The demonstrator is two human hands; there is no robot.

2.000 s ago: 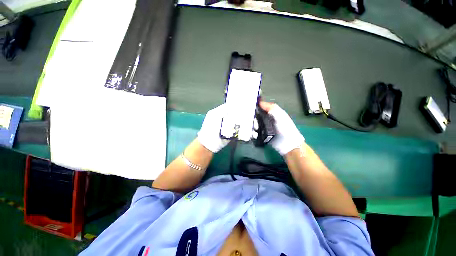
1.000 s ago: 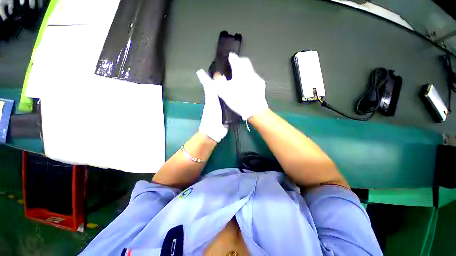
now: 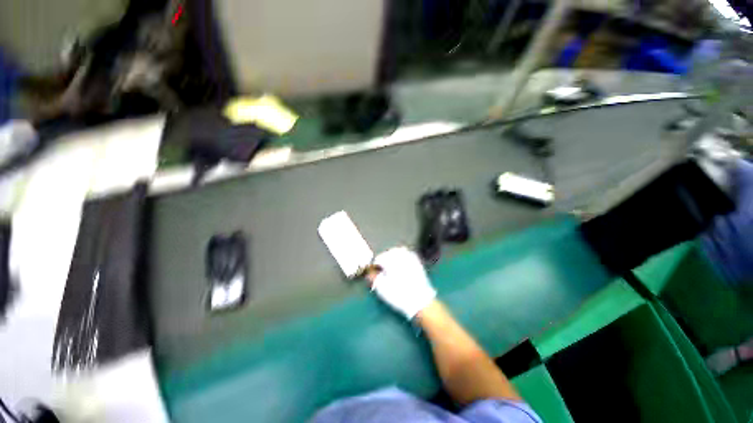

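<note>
My right hand (image 3: 401, 281), in a white glove with bare fingertips, is at the cord end of a silvery-white adapter inner unit (image 3: 345, 244) on the belt. Its fingers are closed at that end; the exact grip is blurred. My left hand is not in view. A black adapter piece (image 3: 227, 268) with a whitish lower end lies on the belt to the left. A black adapter with a bundled cord (image 3: 443, 219) lies right of my hand.
Another silvery unit (image 3: 525, 189) lies farther right on the dark belt (image 3: 281, 194). A shiny black sheet (image 3: 103, 277) lies on white paper at left. Green bins (image 3: 611, 363) stand at lower right. Another person's blue sleeve (image 3: 737, 223) shows at the right edge.
The view has swung right and up. My right hand has left the black case and reached the silvery unit to the right. My left hand has gone out of view.
</note>
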